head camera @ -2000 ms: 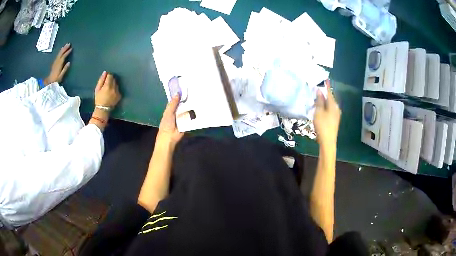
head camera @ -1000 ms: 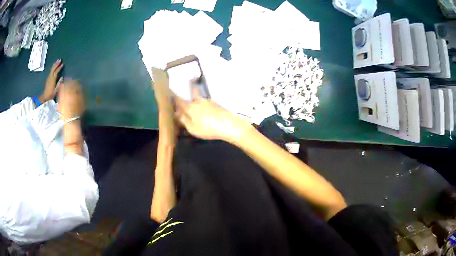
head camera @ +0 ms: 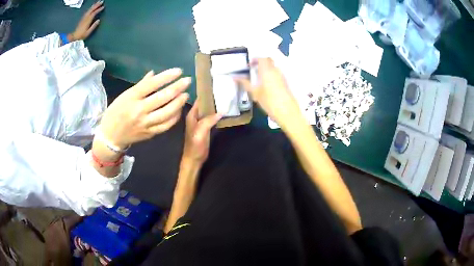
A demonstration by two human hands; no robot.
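An open retail box (head camera: pixel 205 85) with brown inner flaps stands in front of me, white leaflets and a small pale piece inside it. My left hand (head camera: pixel 200 132) grips the box at its lower left corner. My right hand (head camera: pixel 270 91) is at the box's right edge, thumb over the inside and fingers near a pale strip. Blur hides whether it holds that strip. Fanned leaflet piles lie behind the box (head camera: pixel 234 23) and to its right (head camera: pixel 322 41). A heap of small white-and-dark accessories (head camera: pixel 345 106) lies right of my right hand.
Clear blister trays (head camera: pixel 416 31) lie at the far right. Rows of white retail boxes (head camera: pixel 418 156) stand at right. At left, another person's hand (head camera: pixel 143 111) reaches close to my left hand; their other hand (head camera: pixel 88 23) is on the green bench (head camera: pixel 140 47). Blue packages (head camera: pixel 117 223) are below.
The open box now shows leaflets and a small pale piece inside. My right hand has moved to its right edge. The neighbour's near hand has lifted towards my left hand. The view has shifted.
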